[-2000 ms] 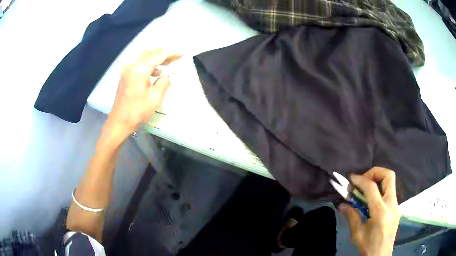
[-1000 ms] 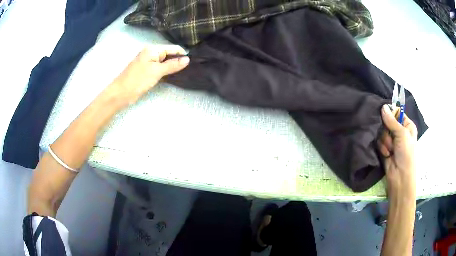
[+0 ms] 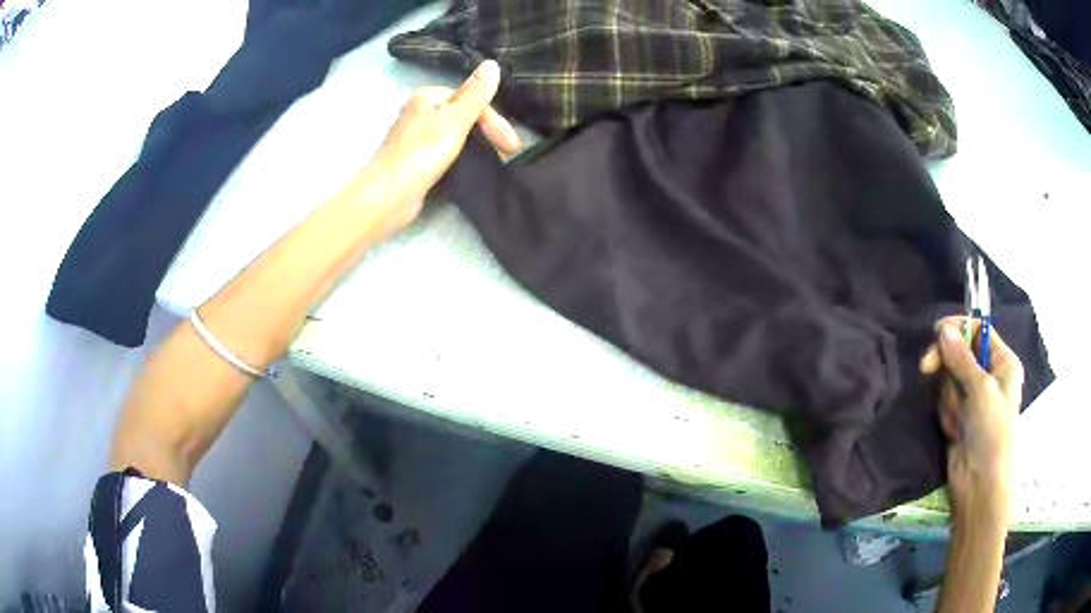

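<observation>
The dark inner shorts [image 3: 718, 240] lie spread on the pale table, joined to the plaid outer shell [image 3: 670, 54] bunched above them. My left hand [image 3: 437, 138] is at the upper left corner of the dark cloth, with the cloth's edge between thumb and fingers. My right hand [image 3: 981, 389] is at the right part of the dark cloth and holds the thread snips [image 3: 979, 314], blades pointing up and away. Whether its fingers also pinch the cloth cannot be told. The lower edge of the cloth is crumpled near the table's front edge.
A long navy cloth piece [image 3: 156, 216] lies at the table's left. Dark garments [image 3: 1053, 60] lie at the far right. The table's worn front edge [image 3: 479, 419] curves across the view. Below it are the grey floor, my dark-clad legs and a shoe.
Since one second ago my left hand has moved up and right with the cloth edge, and the lower cloth has opened out. Earlier the left hand was off the cloth. The right hand sits slightly lower.
</observation>
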